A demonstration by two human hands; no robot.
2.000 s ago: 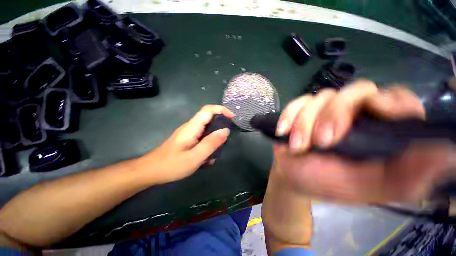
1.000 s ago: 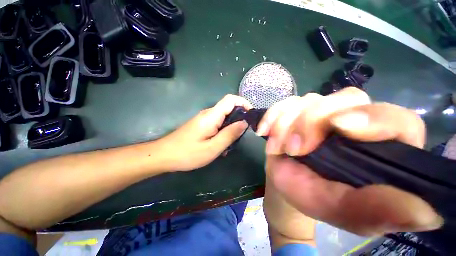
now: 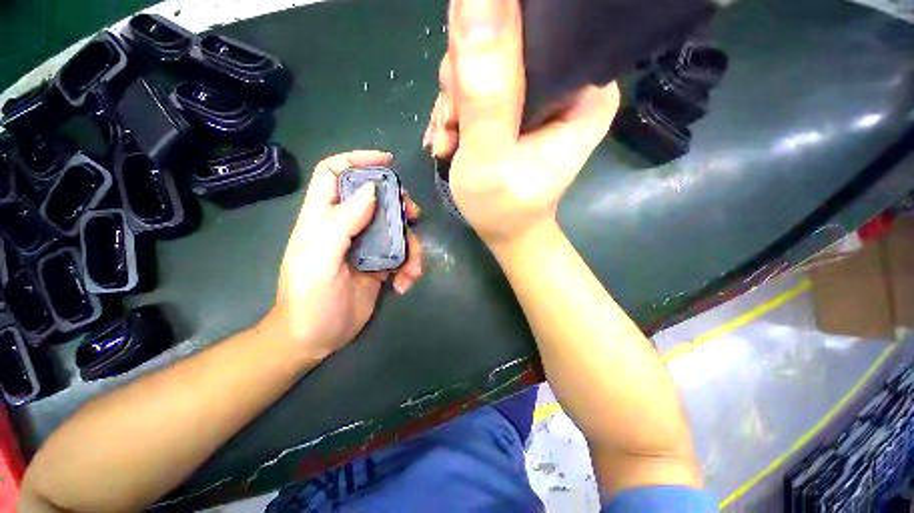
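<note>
My left hand (image 3: pixel 336 261) holds a small rounded-rectangular housing (image 3: pixel 379 225), its grey flat face up with small corner holes or screws, my thumb on its face. My right hand (image 3: pixel 501 130) is raised over the bench and grips the thick black electric screwdriver (image 3: pixel 601 45), blurred at the top of the view; its nose is hidden. The round screw dish (image 3: pixel 444 190) is mostly hidden behind my right hand; only its left rim shows.
Waiting black housings (image 3: pixel 108 248) crowd the left side of the green worktop (image 3: pixel 441 321). Several black parts (image 3: pixel 661 105) lie at the upper right. Tiny pale specks lie beyond the dish. The worn table edge runs in front of me. A cardboard box (image 3: pixel 857 291) stands beyond it at the lower right.
My right hand and the screwdriver have moved up and away from the housing. My left hand has moved left and turned the housing so its flat face shows. The view has shifted.
</note>
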